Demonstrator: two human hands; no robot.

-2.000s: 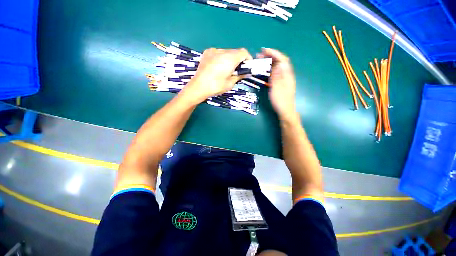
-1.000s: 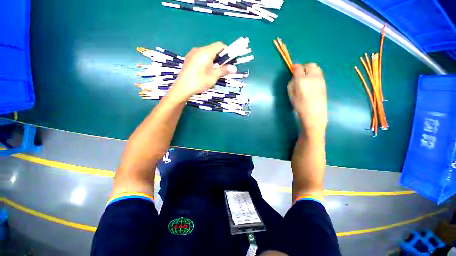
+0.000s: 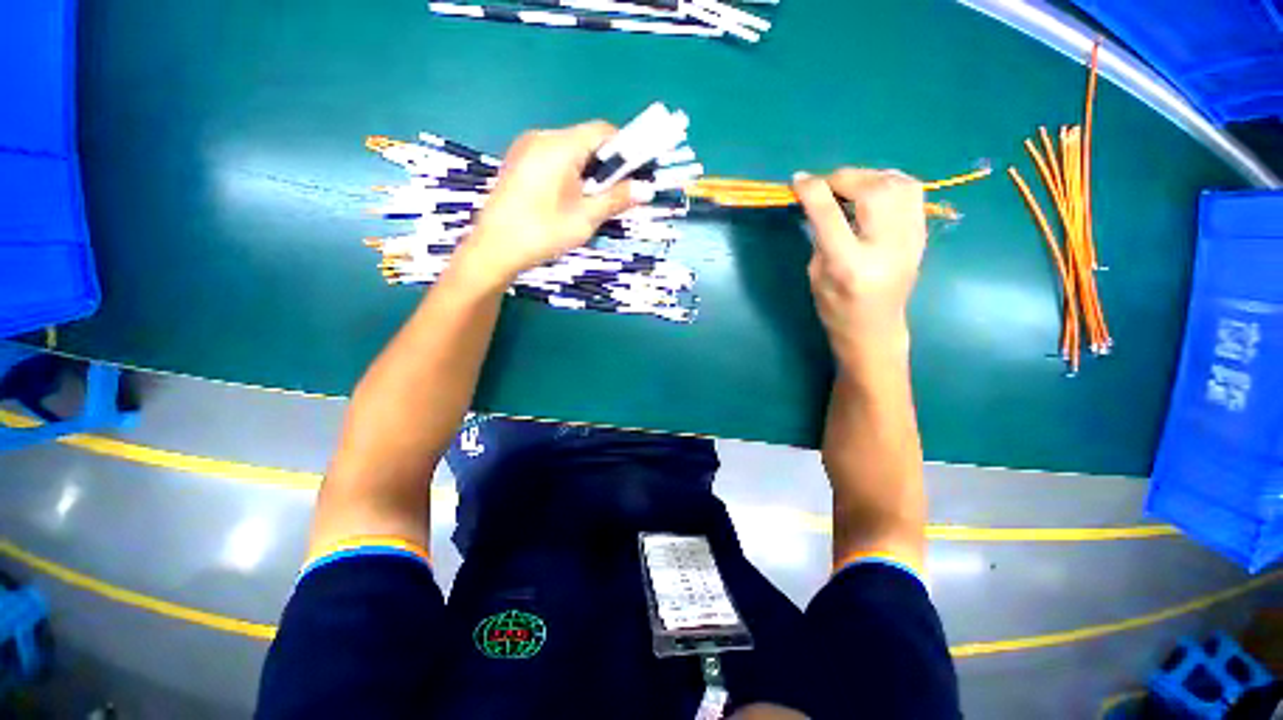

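My left hand (image 3: 542,197) is closed around a fanned bunch of black-and-white sleeves (image 3: 647,145), their white ends pointing up and right. My right hand (image 3: 865,246) grips several orange wires (image 3: 753,193) lying sideways. Their left ends are at the lower sleeve ends by my left hand; whether any is inside a sleeve I cannot tell. Metal tips show at their right ends. A pile of black-and-white sleeved wires (image 3: 436,211) with orange tips lies under and beside my left hand. More orange wires (image 3: 1076,239) lie loose at the right.
The green bench (image 3: 282,85) has more black-and-white sleeves (image 3: 605,20) at its far edge. A blue bin (image 3: 42,169) stands at the left, a blue bin with white markings (image 3: 1224,380) at the right, and another blue bin (image 3: 1196,56) at the far right beyond a metal rail.
My right hand took orange wires from the right, then turned them from slanting to sideways and brought them up to the sleeves. My left hand keeps its bunch and has shifted slightly left.
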